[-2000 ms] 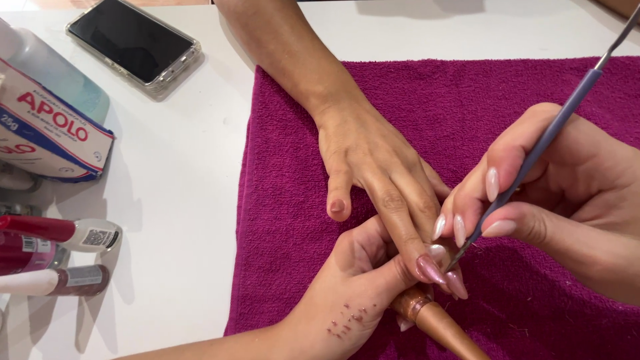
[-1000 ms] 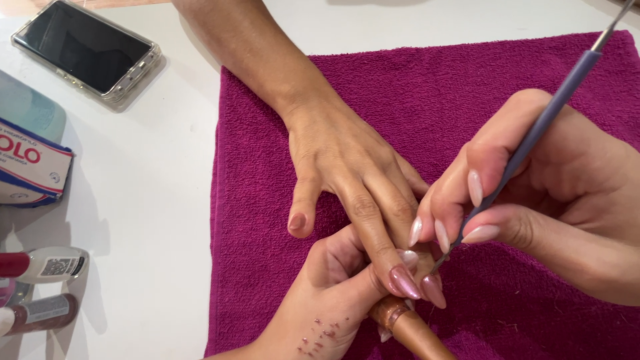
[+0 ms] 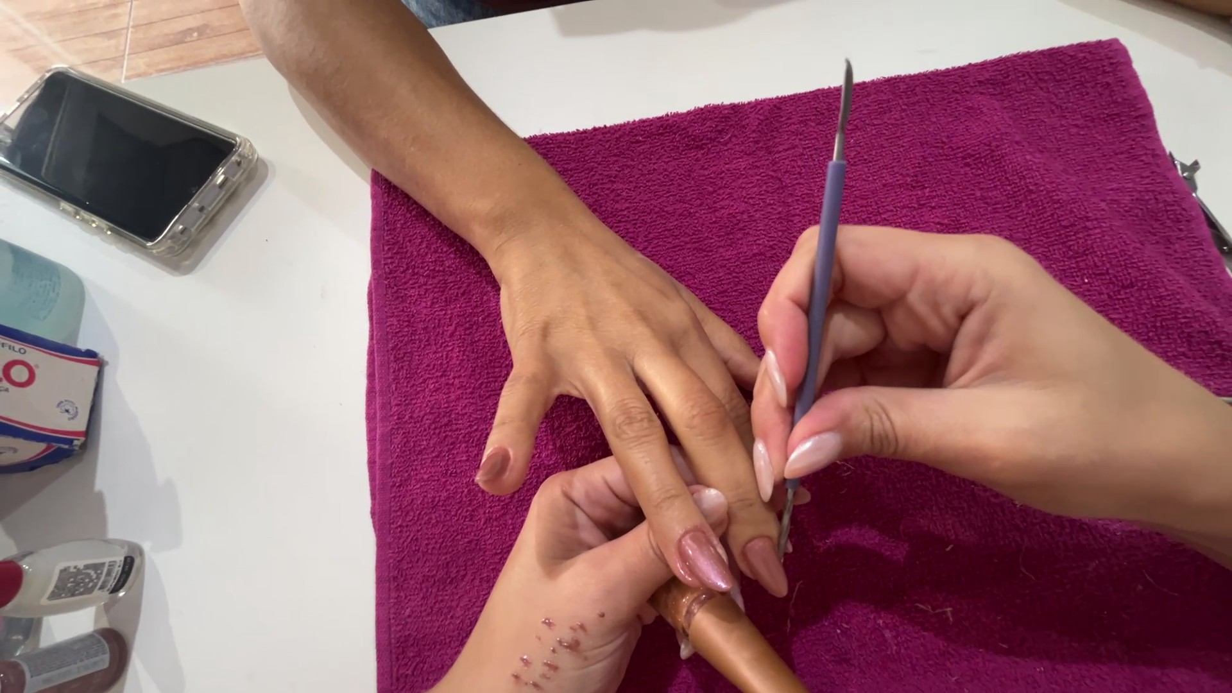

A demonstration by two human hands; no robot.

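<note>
My right hand (image 3: 924,385) pinches a double-ended metal manicure tool with a purple handle (image 3: 821,279); its lower tip touches beside the painted middle fingernail (image 3: 764,566) of another person's hand (image 3: 606,308). From below, my left hand (image 3: 587,568) grips that person's fingers, its thumb by the index finger, whose nail (image 3: 705,558) is shiny pink. Specks of polish dot my left hand. Under those fingers, a copper-brown bottle with a long cap (image 3: 727,635) lies tilted, apparently held in my left hand; my grip on it is partly hidden. The person's palm faces the magenta towel (image 3: 452,385).
A phone in a clear case (image 3: 120,159) lies at the upper left of the white table (image 3: 260,404). Below it are a bluish bottle (image 3: 38,294), a printed box (image 3: 43,399) and nail polish bottles (image 3: 72,577). Metal implements (image 3: 1198,192) sit past the towel's right edge.
The tool in my right hand has swung from slanting up to the right to nearly upright. My left hand keeps hold of the person's fingers. The view has shifted somewhat.
</note>
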